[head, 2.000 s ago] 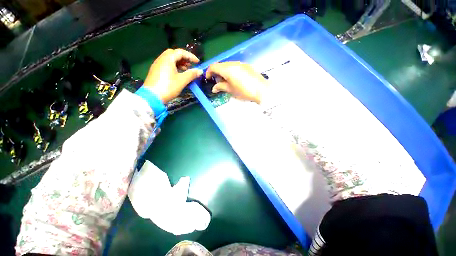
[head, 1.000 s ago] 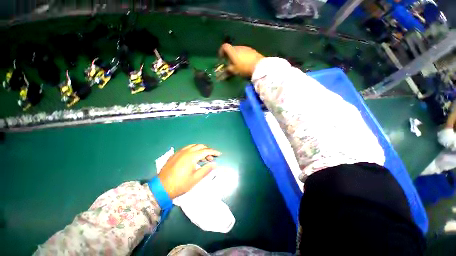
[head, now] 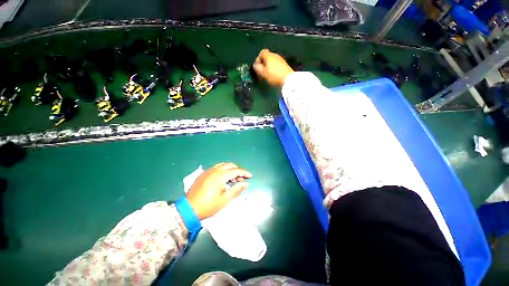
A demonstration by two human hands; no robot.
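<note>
My right hand [head: 273, 68] reaches over the green conveyor, beyond the blue tray, with its fingers curled beside a small circuit board [head: 244, 72]. Whether the fingers touch or grip anything is hard to tell. A black case [head: 244, 96] lies just below that board. My left hand [head: 216, 191], with a bright blue wrist strap [head: 188, 214], rests over a white wiping cloth [head: 241, 236] on the green bench top. Its fingers are loosely curled; whether they grip the cloth is unclear.
Several circuit boards [head: 106, 106] with yellow parts and black pieces lie along the belt at left. A worn white-edged strip [head: 150, 128] divides belt and bench. The blue tray [head: 466, 234] with a white liner [head: 385, 145] stands at right. A dark plastic-wrapped bundle [head: 335, 12] lies at the top.
Since two seconds ago, my hands have parted from the tray's edge: the right went to the belt, the left to the cloth. Over the last second the belt's boards shifted right in view.
</note>
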